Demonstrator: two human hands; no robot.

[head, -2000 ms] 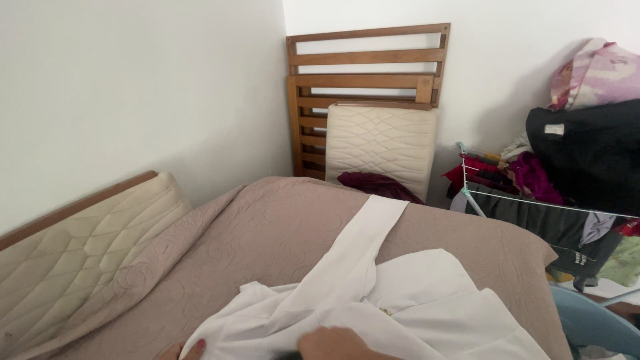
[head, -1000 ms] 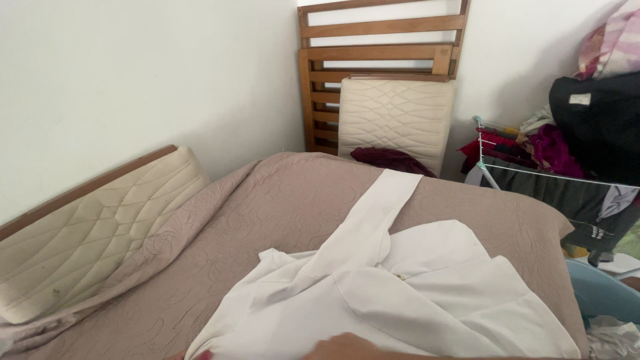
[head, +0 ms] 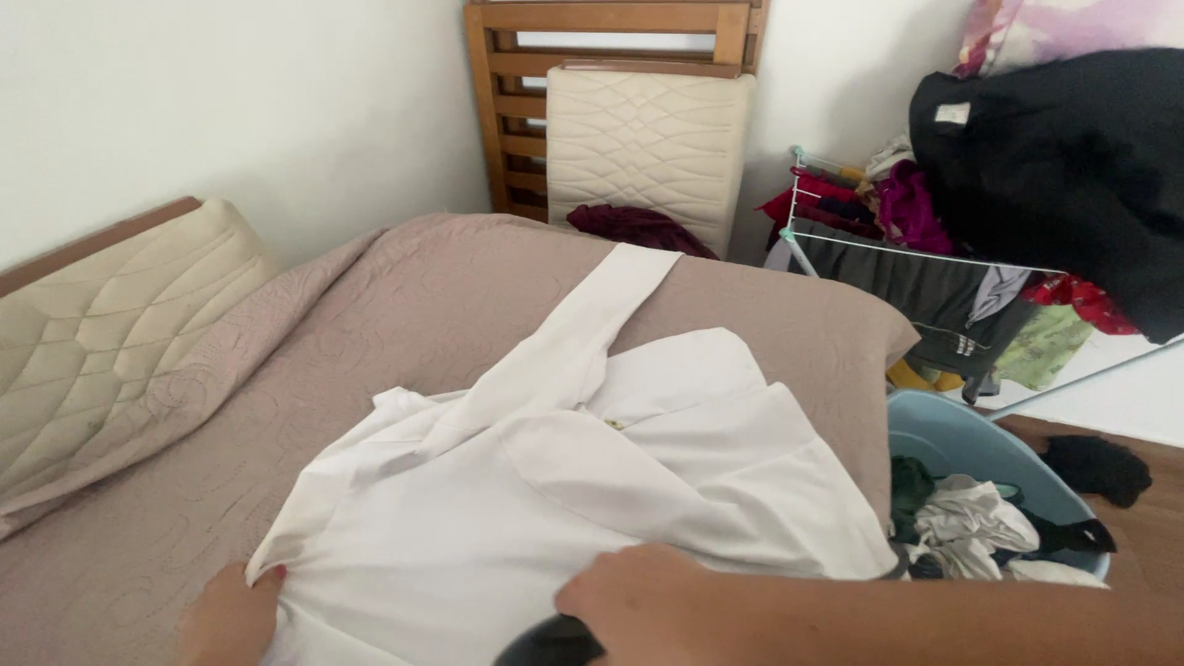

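Observation:
A white garment (head: 435,518) with a long band or sleeve lies spread and creased over the mauve bedspread (head: 314,370). At the lower left, my left hand (head: 233,615) pinches the garment's edge between thumb and fingers. My right hand (head: 638,601) is at the bottom centre, above the cloth, closed around a dark rounded object (head: 553,642); most of that object is cut off by the frame's lower edge, so its kind cannot be told. A small metallic fastening (head: 613,424) shows on the garment near its middle.
A blue tub (head: 994,430) of clothes stands on the floor right of the bed. Behind it is a drying rack (head: 925,252) hung with laundry, including a large black garment (head: 1064,157). Wooden slats (head: 629,18) and a quilted cream panel (head: 647,148) lean at the back wall; another quilted panel (head: 102,324) is at left.
The view has tilted and shifted, bringing more of both hands and the tub into sight. The white garment's lower left part appears pulled out more flatly toward my left hand.

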